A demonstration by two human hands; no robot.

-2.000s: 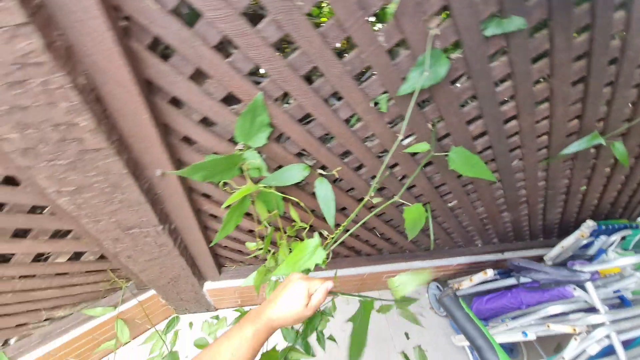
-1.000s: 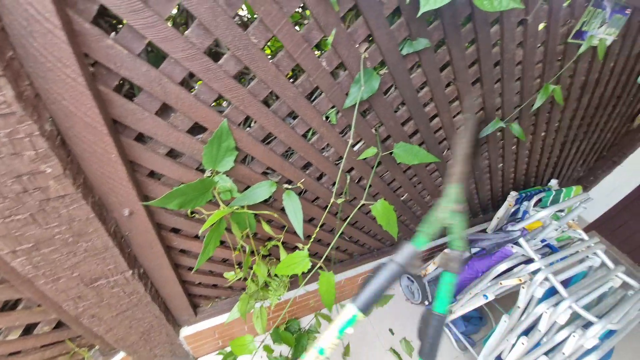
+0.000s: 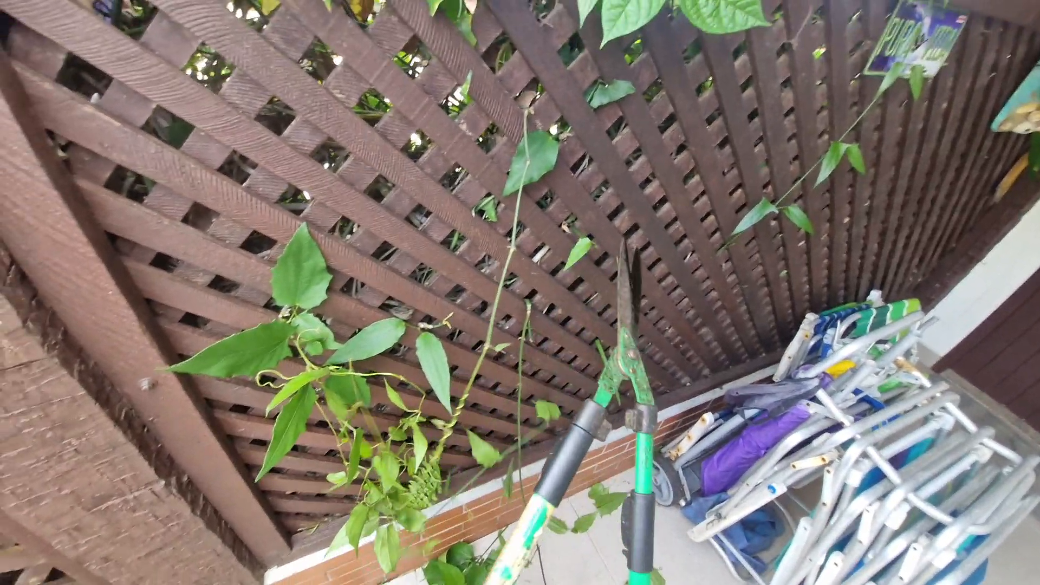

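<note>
Hedge shears (image 3: 630,357) with green and black handles reach up from the bottom edge, blades nearly together and pointing upward in front of the brown wooden lattice (image 3: 390,154). Their grips lie below the frame, and neither of my hands shows. Left of the blades, a green climbing vine (image 3: 487,349) rises against the lattice. Its broad leaves (image 3: 236,349) and a tangle of thin shoots (image 3: 390,455) gather at the lower left. Another thin vine (image 3: 812,166) runs diagonally over the lattice at the upper right.
Folded chairs with pale metal frames (image 3: 877,463) are piled at the lower right, with a purple fabric bundle (image 3: 751,447) among them. A thick wooden post (image 3: 106,455) stands at left. A brick-faced ledge (image 3: 487,520) runs along the lattice base. Cut leaves (image 3: 601,500) lie on the pale floor.
A hand was at the lower leaves two seconds ago; it is out of view now. The shears came into view one second ago, blurred, and now stand farther left relative to the chairs. Some lower right leaves are gone.
</note>
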